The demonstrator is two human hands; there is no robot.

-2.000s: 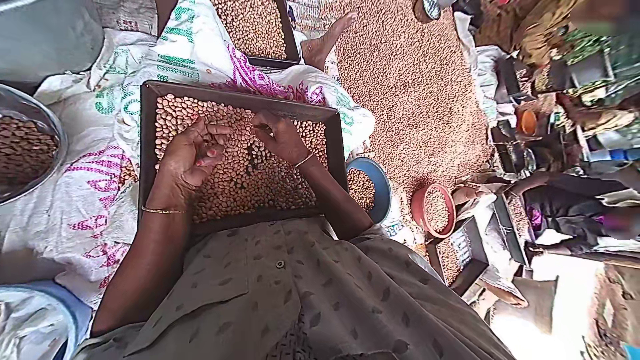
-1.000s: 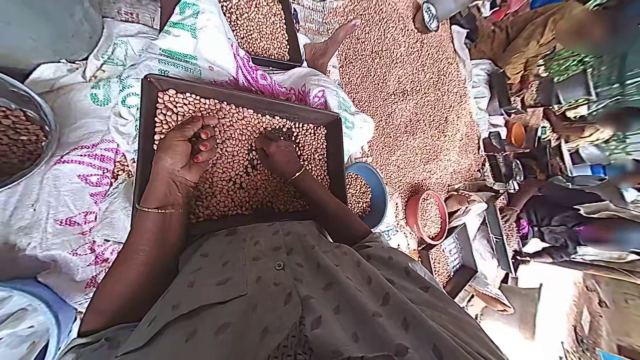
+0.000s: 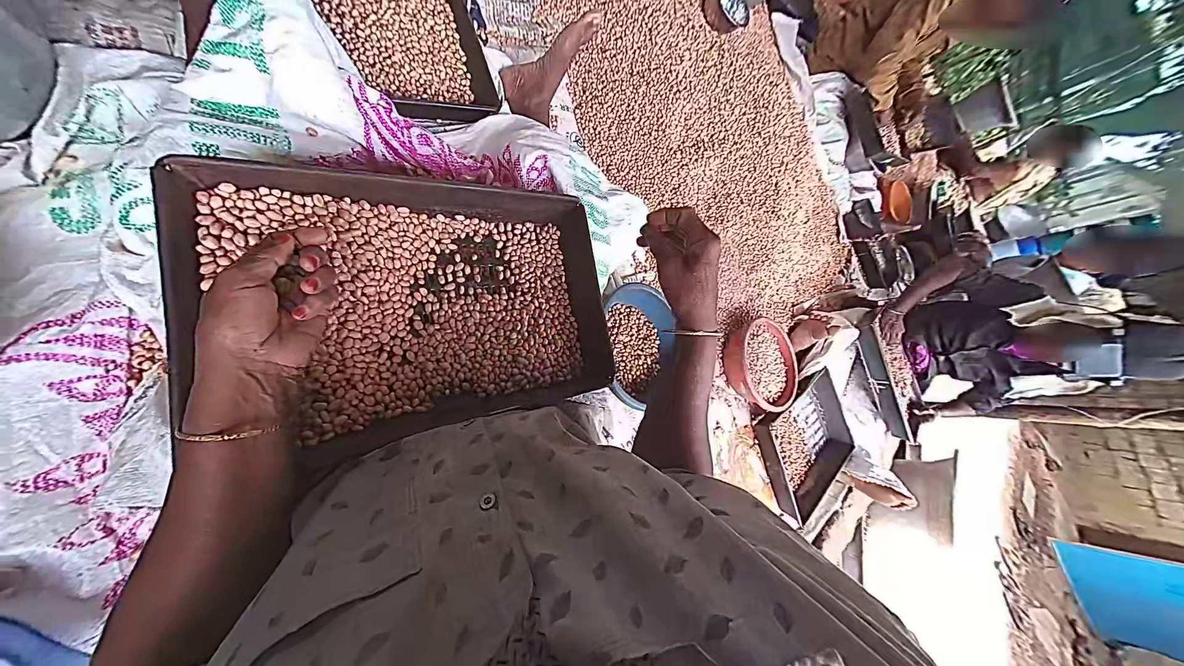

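A dark rectangular tray [image 3: 370,180] of pinkish-brown nuts [image 3: 388,268], perhaps peanuts, lies against my lap. My left hand [image 3: 273,301] is over the tray's left part, fingers curled inward; whether nuts are inside the fingers is hard to tell. Past the tray's right edge, my right hand [image 3: 683,245] is raised with its fingers bent, above the big spread of nuts; its palm side is hidden. Just below and left of that hand stands a blue bowl [image 3: 659,310] with nuts in it. Dark patches of the tray's floor show through the nuts near the middle.
Printed white woven sacks [image 3: 74,222] lie at the left. Another nut-filled tray [image 3: 481,65] and a bare foot [image 3: 546,74] are ahead. A wide layer of nuts [image 3: 694,120] covers the ground. A red bowl [image 3: 786,361] and dark tray [image 3: 828,481] stand right, near other people.
My right hand has moved from over the nuts in the tray to the right, outside its edge. My left hand has stayed over the tray's left part.
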